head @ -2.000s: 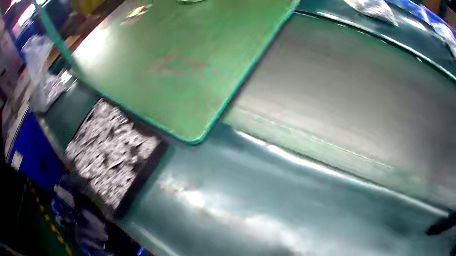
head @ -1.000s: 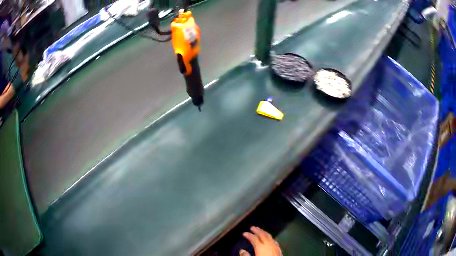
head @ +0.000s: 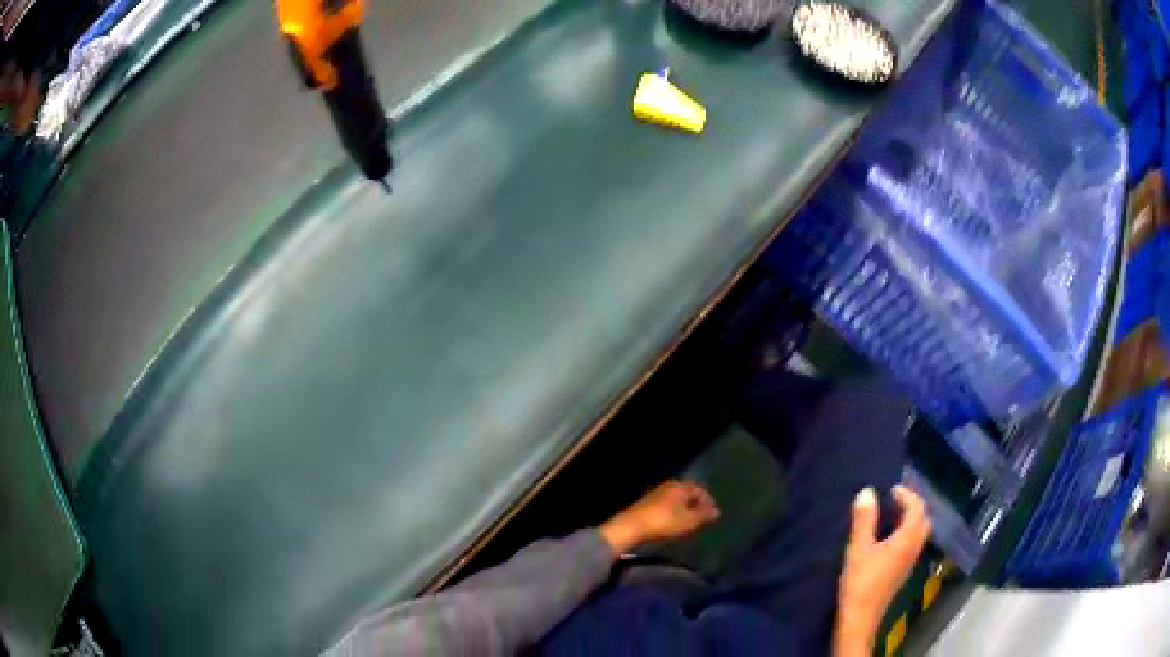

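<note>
My left hand (head: 667,513) is over my lap, just off the bench's front edge, with its fingers curled in and nothing visible in it. My right hand (head: 883,552) is further right, above my leg, with thumb and fingers apart and empty. The orange electric screwdriver (head: 336,64) with a black nose hangs over the bench's back edge at the upper left, away from both hands. The yellow wedge-shaped piece (head: 670,105) with a blue tip lies on the green bench (head: 423,347).
Two round dishes, one dark (head: 731,10) and one with pale contents (head: 843,42), stand at the top. A blue crate (head: 975,302) with clear film is at the right. The grey belt (head: 128,231) and green board (head: 32,475) are at the left.
The view has swung from the left tray to the bench's right side, then tilted down. Both hands now show; one second ago only one hand showed at the bottom edge.
</note>
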